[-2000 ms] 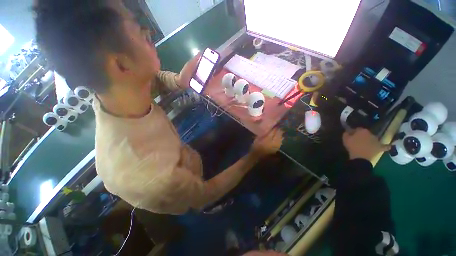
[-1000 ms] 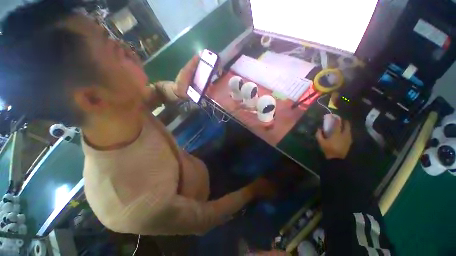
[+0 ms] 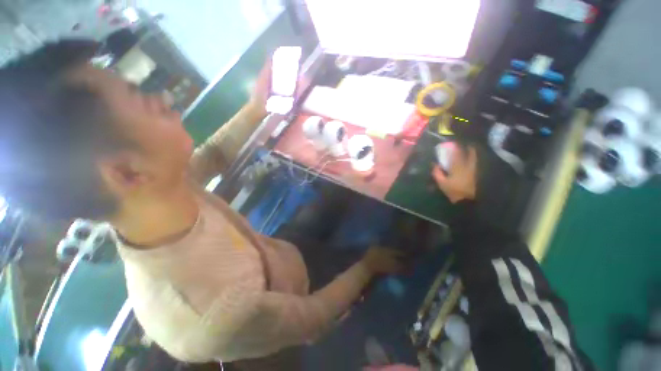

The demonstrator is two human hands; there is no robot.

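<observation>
The white mouse lies right of the pink mat. My right hand, in a dark sleeve with white stripes, holds the mouse from its near right side. My left hand shows only as a blurred sliver at the bottom edge; its fingers cannot be made out. Three white ball-head cameras stand in a row on the pink mat, with thin white cables beside them. The bright monitor is behind, its content washed out.
A seated person on the left holds a lit smartphone. A white keyboard and yellow tape roll lie behind the mat. A pale yellow rail and heaped cameras are at the right.
My right hand went from near the rail onto the mouse and remains there. The view has shifted. The seated person's near arm has dropped from the desk edge.
</observation>
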